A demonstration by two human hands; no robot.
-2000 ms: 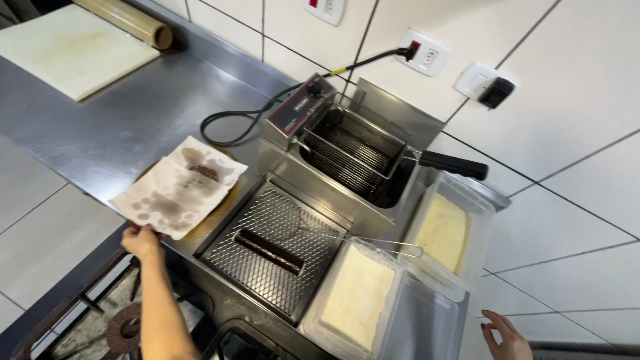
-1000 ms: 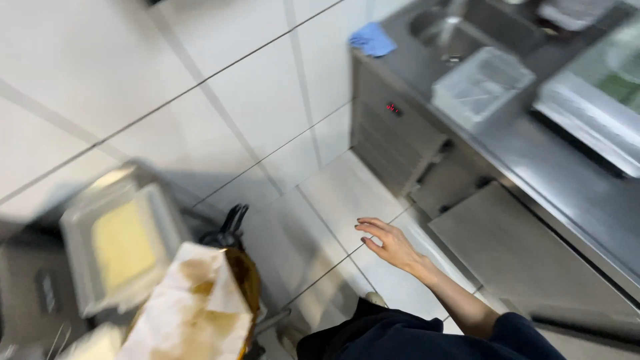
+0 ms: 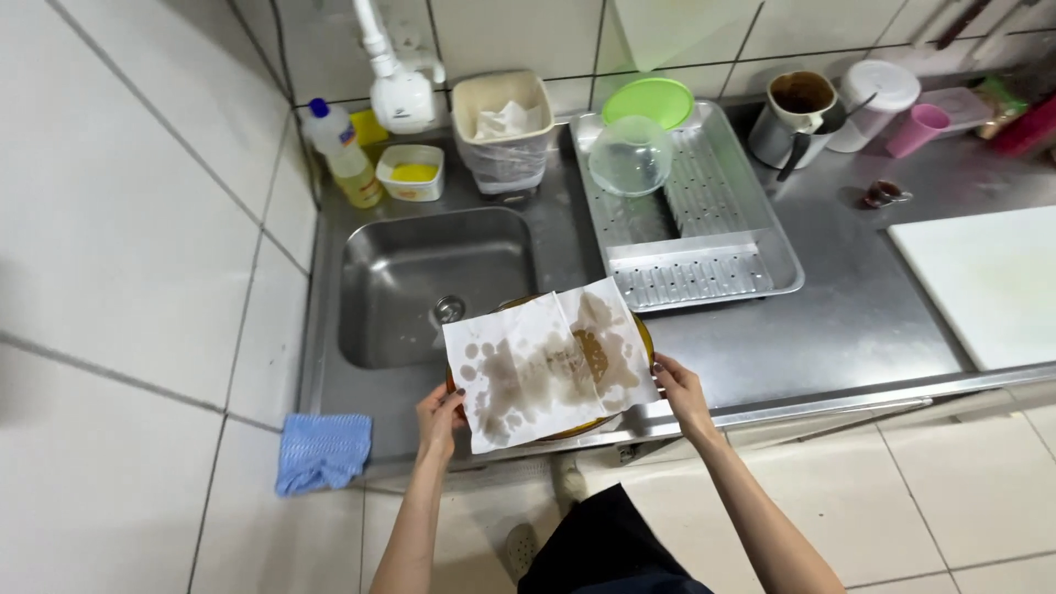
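Observation:
An amber glass plate (image 3: 646,337) is held level in front of the sink, over the counter's front edge. Grease-stained paper towels (image 3: 536,379) lie across it and hide most of its surface. My left hand (image 3: 441,417) grips the left rim, thumb on top at the paper's edge. On the opposite side my right hand (image 3: 681,392) holds the right rim in the same way. Only parts of the amber rim show around the paper.
Behind the plate is a steel sink (image 3: 437,280). A lined bin (image 3: 503,132) holding paper, a soap bottle (image 3: 342,157) and a sponge tub (image 3: 411,173) stand behind it. Right are a metal dish rack (image 3: 701,198) and a white cutting board (image 3: 990,280). A blue cloth (image 3: 323,452) hangs at left.
The view has swung from the fryer counter to the sink. The plate with paper, earlier beside the fryer, is now at the sink. My right hand, empty before, now holds its right rim.

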